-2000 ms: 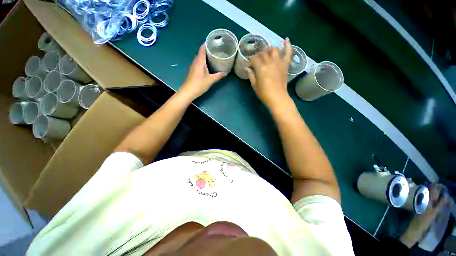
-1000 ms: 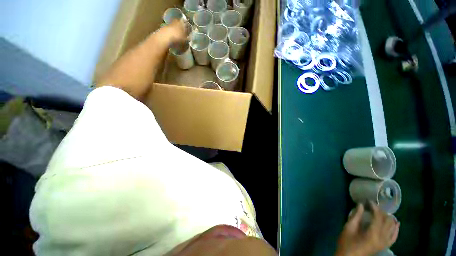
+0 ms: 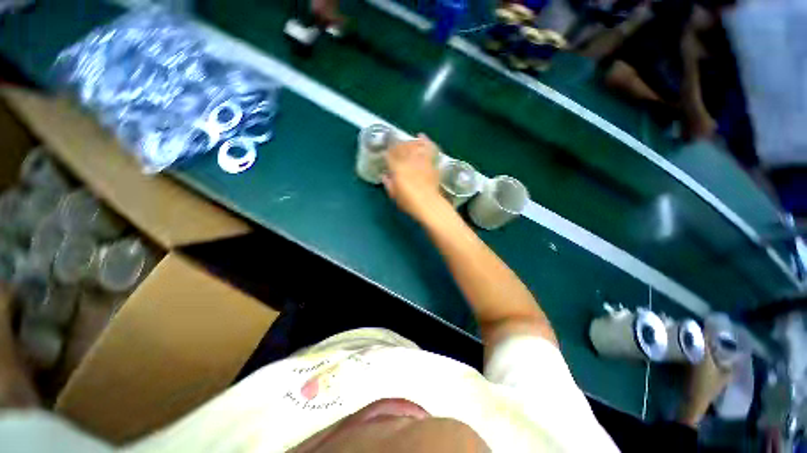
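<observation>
A row of beige housings stands along the white stripe of the green belt. One housing (image 3: 375,159) is at the row's left end, and two more (image 3: 458,184), (image 3: 498,203) are to the right. My right hand (image 3: 412,168) is over the row between them, fingers bent down beside the left housing. It hides what is under it; I cannot tell whether it grips. A blurred strip of my left arm shows at the left edge, by the carton; the hand is cut off.
An open carton (image 3: 168,327) holds several upright housings at the left. A clear bag of rings (image 3: 159,80) lies at the upper left, with a ring (image 3: 236,156) at its edge. Ring-fitted housings (image 3: 619,335) lie at the right, near another person's hand (image 3: 705,382). Other people are beyond the belt.
My left hand has left the row, reached into the carton one second ago, and is now out of the picture. My right hand stays at the row. The view has swung left and back.
</observation>
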